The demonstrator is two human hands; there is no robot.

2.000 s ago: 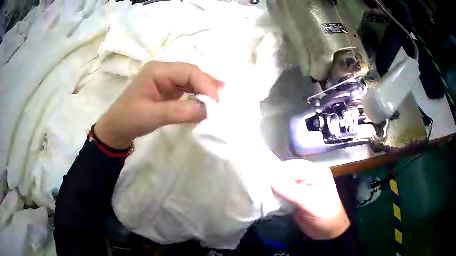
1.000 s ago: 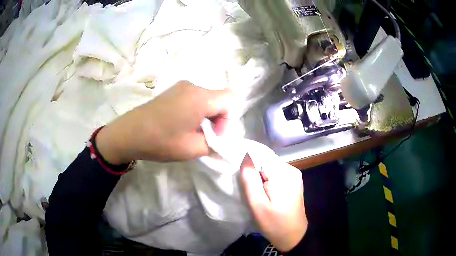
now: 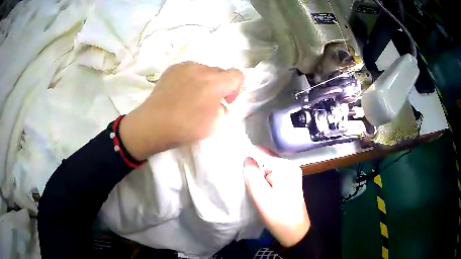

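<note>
A white garment piece [image 3: 167, 202] hangs in soft folds between my hands and down over the table's front edge. My left hand [image 3: 184, 109], with a red bracelet at the wrist, is closed on its upper part, back of the hand up. My right hand [image 3: 278, 195] pinches the cloth lower and to the right, thumb on top. The cloth between the hands glares, so its edge is hard to make out. The presser foot and needle area [image 3: 328, 119] of the sewing machine [image 3: 288, 25] is right of my hands, with no cloth under it that I can see.
A large garment pile [image 3: 55, 101] covers the left and back. The white machine lamp [image 3: 392, 91] hangs right of the needle area. The table's wooden edge [image 3: 343, 159] runs below the machine. Yellow-black tape [image 3: 381, 212] lies on the green floor at right.
Both hands and the cloth have moved left from the first frame. My left hand has turned back up, then shifted slightly up and right. My right hand keeps its pinch.
</note>
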